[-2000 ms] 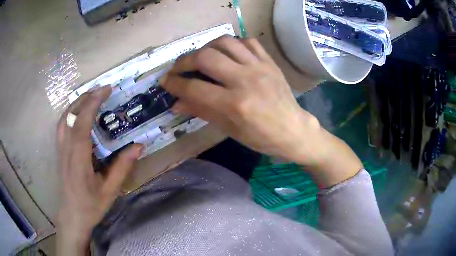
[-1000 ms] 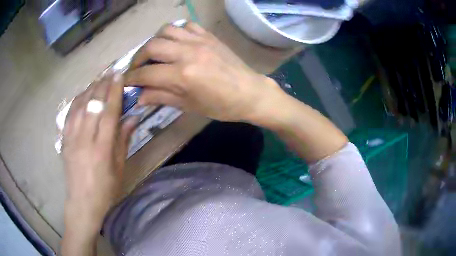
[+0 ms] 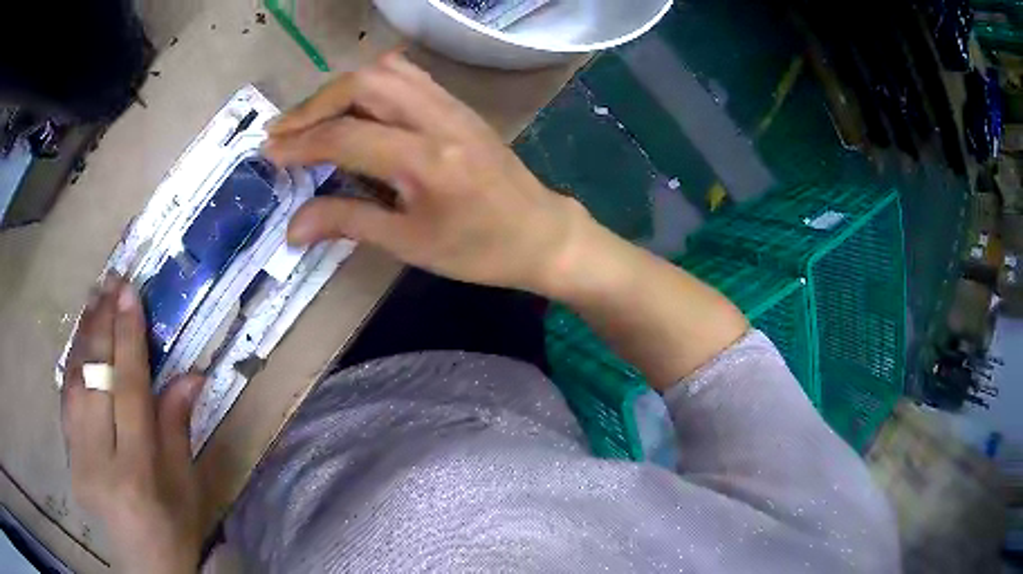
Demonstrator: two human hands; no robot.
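Note:
The panel workpiece (image 3: 213,249), a glossy dark strip with a pale rim, lies lengthwise over the white-silver fixture (image 3: 301,294). My left hand (image 3: 126,432), bare with a white band on one finger, holds the panel's lower left end between fingers and thumb. My right hand (image 3: 443,185), bare, pinches its upper right end, fingers on the far edge and thumb on the near edge. Both ends are partly hidden by my hands. I cannot tell whether the panel is fully seated in the fixture.
A white bucket (image 3: 510,47) with panel parts stands at the top, cut off by the frame. A green strip (image 3: 296,34) and dark specks lie on the tan bench. A large black shape fills the top left corner. Green crates (image 3: 853,308) stand on the floor at right.
The dark panel's inner parts showed at first; now a smooth, glossy face shows. Both hands have stayed at the work. The view has turned and shifted, and a black shape has appeared at top left.

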